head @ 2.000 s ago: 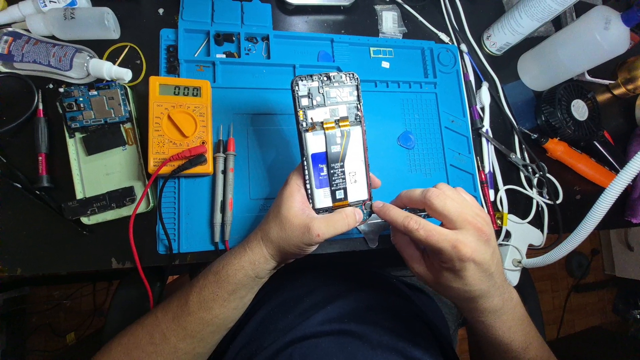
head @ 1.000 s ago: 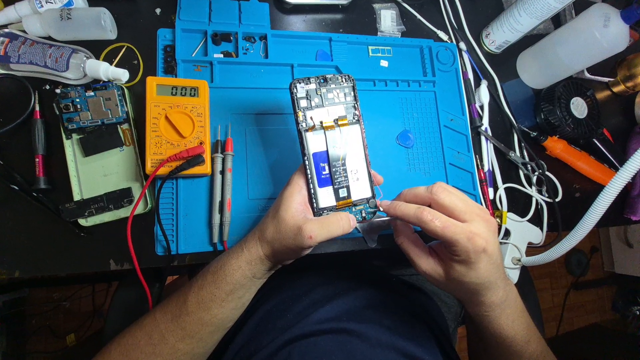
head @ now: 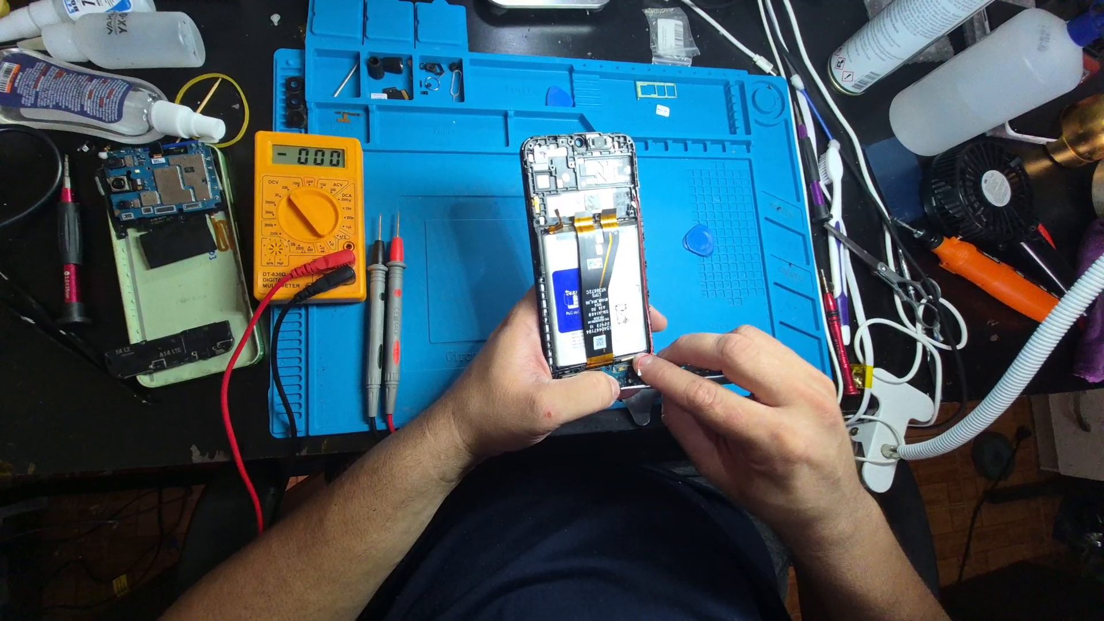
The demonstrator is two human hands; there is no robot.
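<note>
My left hand [head: 526, 388] holds an opened smartphone [head: 591, 250] by its lower end, the thumb lying over the bottom edge. The phone's battery [head: 565, 302] shows, with a dark flex cable [head: 598, 293] running down it. My right hand [head: 742, 405] touches the phone's lower right corner with its index fingertip; whether it grips anything small there is hidden. A thin dark tool shaft seems to run behind the right fingers, and a clear flap [head: 639, 407] hangs below the corner. Under the phone lies a blue silicone repair mat [head: 466, 285].
An orange multimeter [head: 310, 216] and its probes [head: 385, 319] lie left of the phone. Beyond them is a green phone back cover [head: 185, 293] with a circuit board [head: 164, 181]. A blue opening pick [head: 698, 241] lies on the mat. Scissors [head: 888, 272], cables and a small fan [head: 983, 194] are at right.
The right index fingertip has shifted slightly at the phone's lower corner. The left hand still holds the phone in about the same place.
</note>
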